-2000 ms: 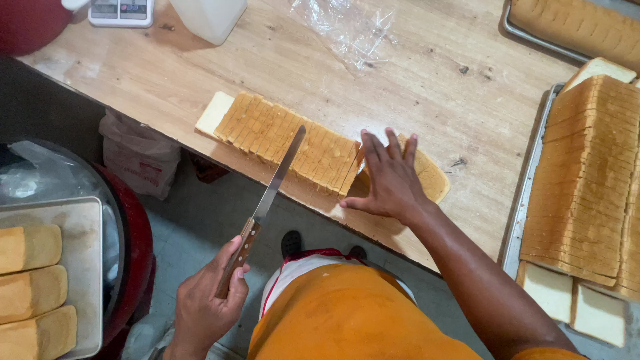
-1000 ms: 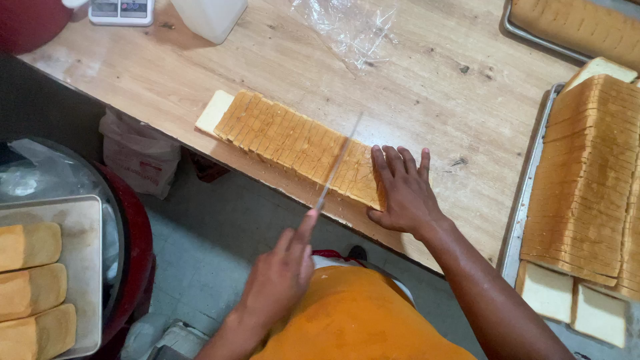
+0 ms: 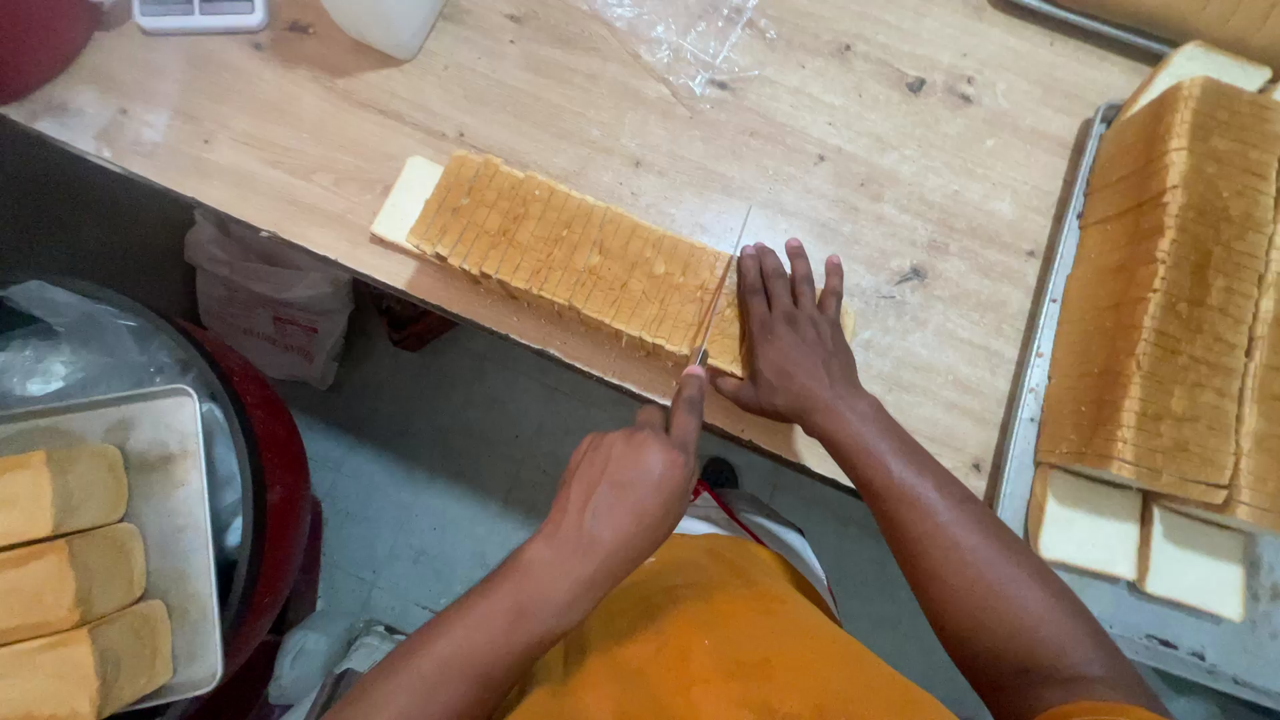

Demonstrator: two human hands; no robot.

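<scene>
A long loaf of bread, mostly cut in thin slices, lies along the front edge of the wooden table; one slice lies flat at its left end. My left hand is closed on the handle of a bread knife, index finger stretched along its top. The blade stands edge-on across the loaf near its right end. How deep it sits in the bread I cannot tell. Just right of the blade, my right hand rests against the loaf's end, fingers apart and pointing away from me; it covers part of that end.
At right, a metal tray bears sliced loaves; another tray is behind. Clear plastic wrap, a white container and a scale stand at the back. Lower left, a tray of loaves sits over a red bin.
The knife, first held over the loaf's middle with its blade tilted, has moved right to the loaf's right end. My right hand has come down flatter against that end.
</scene>
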